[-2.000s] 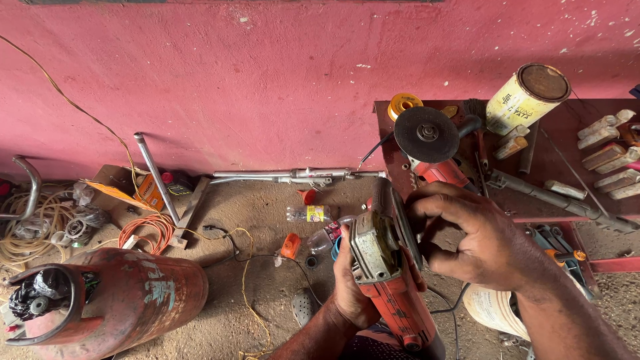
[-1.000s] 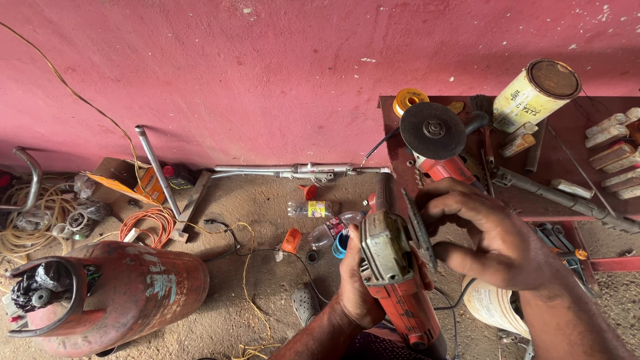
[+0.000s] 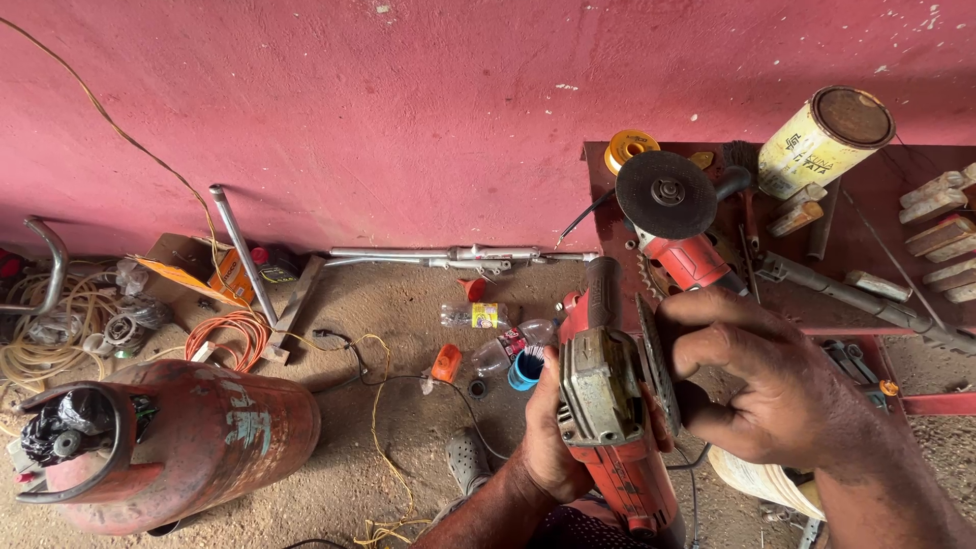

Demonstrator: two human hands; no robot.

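Note:
My left hand grips a red angle grinder around its metal gear head, with the black side handle pointing away from me. On the grinder's right side a disc is seen nearly edge-on. My right hand is at that disc, its fingers bent against the outer face; the fingertips are partly hidden. Beyond my right hand, a second red angle grinder with a black cutting disc lies on the red metal table.
A rusty-lidded can, a yellow spool and wooden-looking blocks stand on the table. A red gas cylinder lies at left. Plastic bottles, a blue container, coiled orange cable and a pale bucket occupy the floor.
The fingers of my right hand have shifted slightly at the disc. My left hand still holds the grinder.

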